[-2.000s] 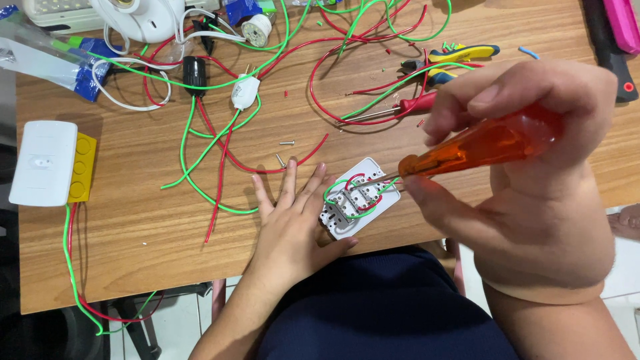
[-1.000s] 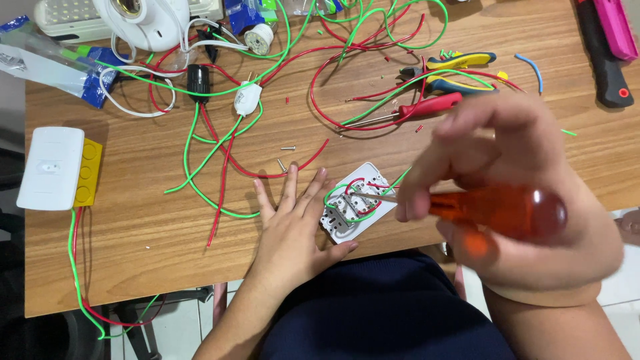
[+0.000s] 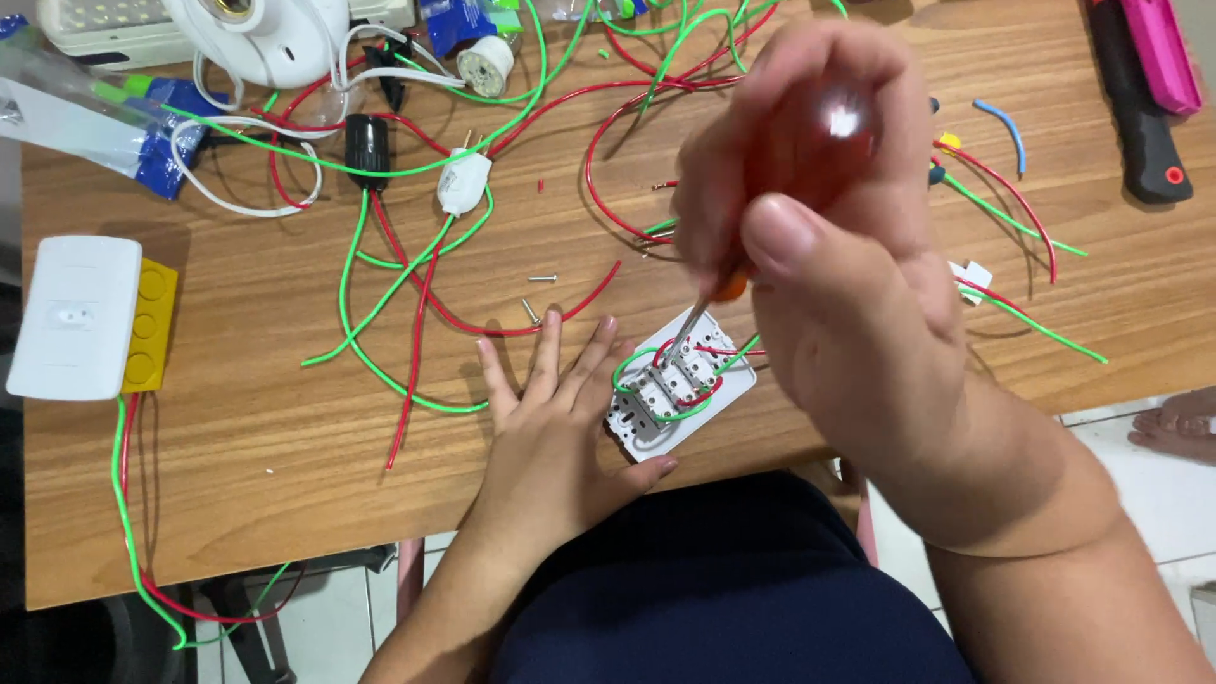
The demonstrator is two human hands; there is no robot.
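My right hand (image 3: pixel 836 228) grips the red-orange handle of a screwdriver (image 3: pixel 807 142). Its thin metal shaft slants down to the back of a white electrical faceplate (image 3: pixel 727 404), with its tip at the modules. Short red and green wires loop between the white modules (image 3: pixel 676 380), and more run off under my right hand. Flat on the wooden table, my left hand (image 3: pixel 556 427) has its fingers spread, with thumb and index finger beside the faceplate's left and lower edges. Two small screws (image 3: pixel 541 278) lie just beyond its fingertips.
At left, a white outlet plate (image 3: pixel 76 318) on a yellow box (image 3: pixel 150 328) trails wires over the table edge. A black lamp socket (image 3: pixel 368 152), a white plug (image 3: pixel 465 180), an LED bulb (image 3: pixel 485 66) and tangled wires lie farther back. A black-handled tool (image 3: pixel 1140 123) lies at right.
My right hand has turned the screwdriver from a low slant to a steeper hold, its handle now nearer the camera. My left hand stays beside the faceplate.
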